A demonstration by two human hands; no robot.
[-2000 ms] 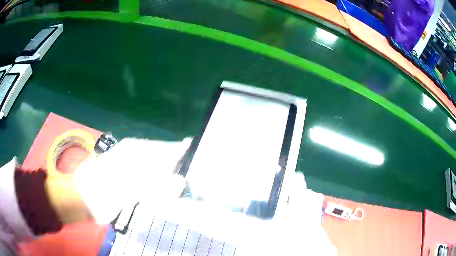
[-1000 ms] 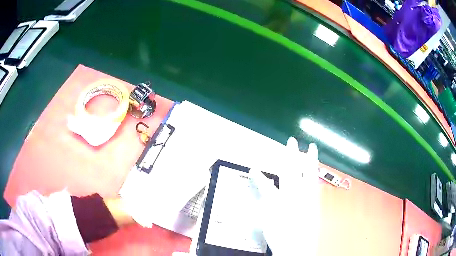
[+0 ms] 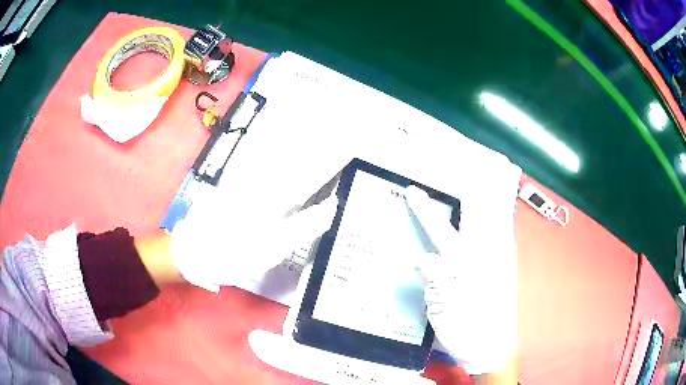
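Note:
A black-framed e-reader (image 3: 368, 259) with a pale screen showing text lines lies tilted over white record sheets (image 3: 361, 113) on a clipboard (image 3: 179, 209). A white tray edge (image 3: 331, 367) shows at its lower end. My left hand (image 3: 241, 241), in a white glove, is at the e-reader's left edge; its fingertips are partly washed out. My right hand (image 3: 459, 286), also white-gloved, lies over the right side, with a finger on the upper part of the screen. Its outline blends with the white paper.
A yellow tape roll (image 3: 174, 71) with a white cloth (image 3: 124, 119), a metal tally counter (image 3: 209, 54) and a small hook (image 3: 209, 111) lie left of the clipboard on the red-orange mat (image 3: 68, 173). A small white device (image 3: 538, 201) lies at right. Another e-reader (image 3: 648, 356) shows lower right.
The e-reader has gone from over the green surface down onto the sheets. My left hand has moved to its left edge, and my right finger is now on the screen. The view has shifted downward.

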